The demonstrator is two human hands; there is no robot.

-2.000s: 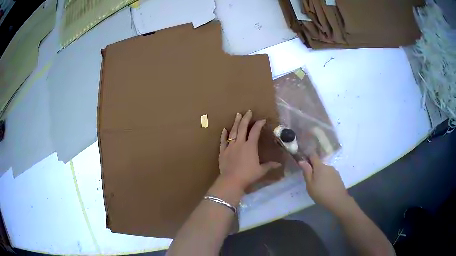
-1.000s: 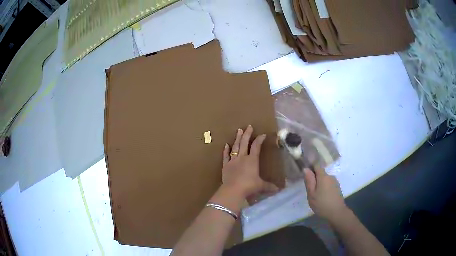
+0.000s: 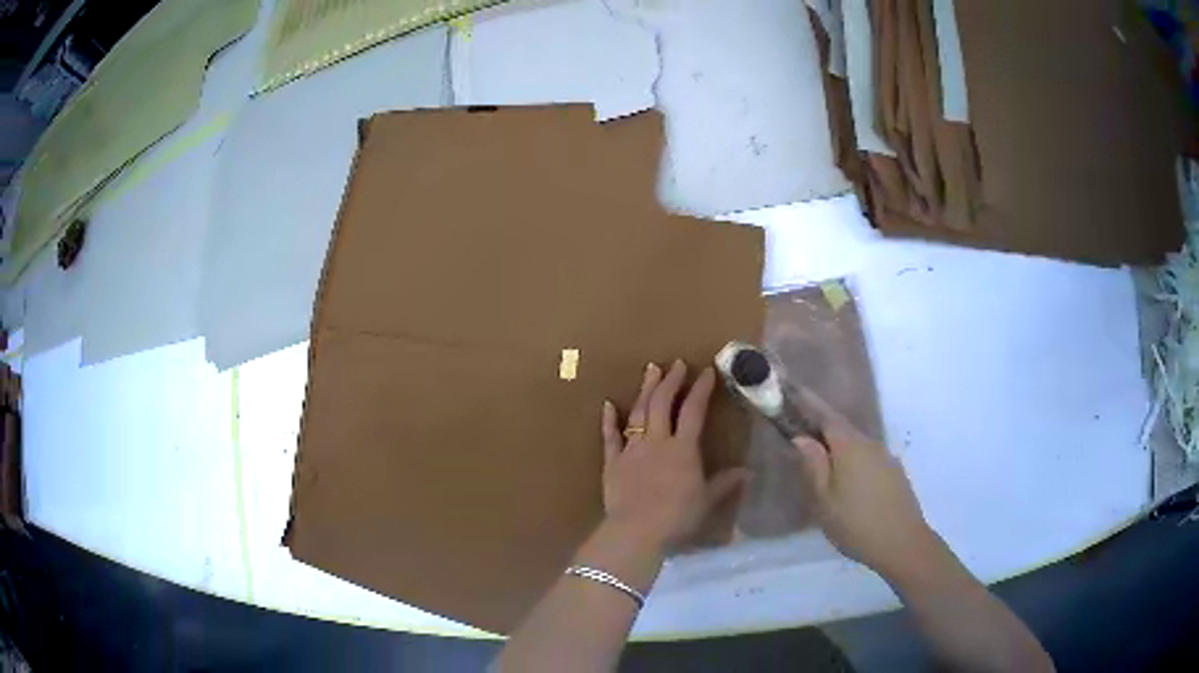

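A large brown leather panel with a notched upper right corner lies in front of me. A small cream number sticker is on it. My left hand lies flat on the panel near its right edge, fingers spread, holding nothing. My right hand grips the handle of a hammer. The hammer's pale head with a dark round face is at the panel's right edge; whether it touches is unclear. The plastic-wrapped slab lies under that edge and shows to its right.
A stack of brown waiting panels with pale strips is at upper right. Whitish shreds lie at the right edge. Pale grey sheets and yellow panels lie behind and left. A small reddish-brown lump is at far left.
The camera view has shifted and turned, so the table items sit differently in the picture. My left hand stays on the panel's right part. The hammer remains in my right hand near the same edge.
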